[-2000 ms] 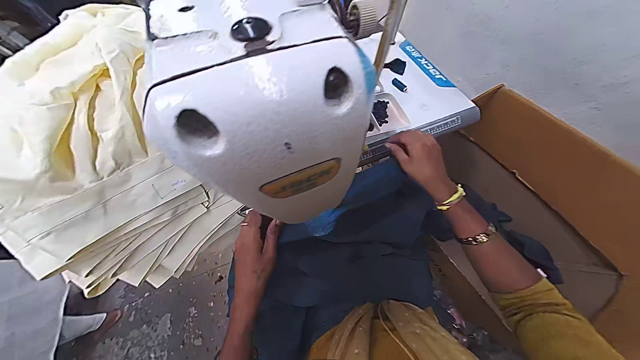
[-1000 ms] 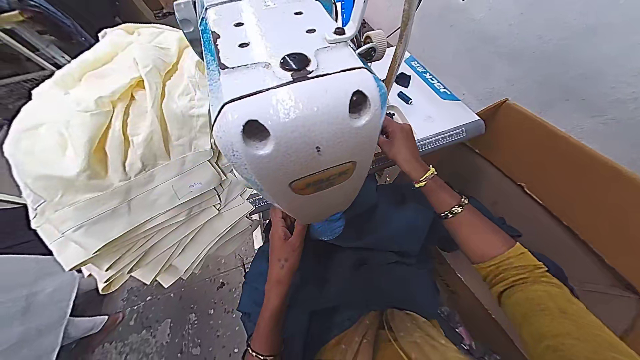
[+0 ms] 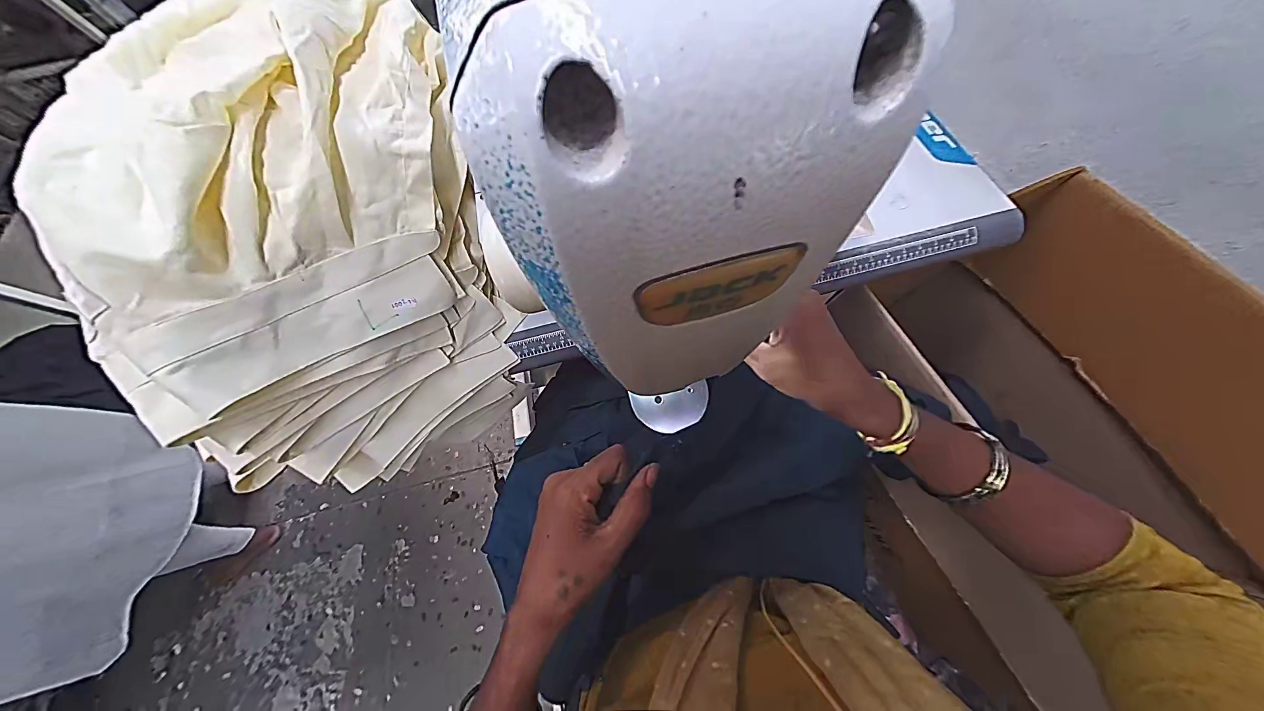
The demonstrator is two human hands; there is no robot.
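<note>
The white head of a Jack sewing machine fills the upper middle, its small round lamp lit beneath. Dark navy fabric lies under it and over the lap. My left hand rests at the fabric below the lamp, thumb and index finger close together; whether cloth is pinched between them cannot be told. My right hand is beside the machine head at the right, at the fabric's upper edge, its fingers partly hidden behind the head. The needle area is hidden too.
A stack of cream fabric pieces stands at the left of the machine. The white machine table with a ruler strip shows behind. An open cardboard box stands at the right. Pale grey cloth and a person's foot are at the lower left.
My left hand has moved from beside the machine head onto the fabric below the lamp. My right hand stays near the table's front edge. The view has moved closer to the machine.
</note>
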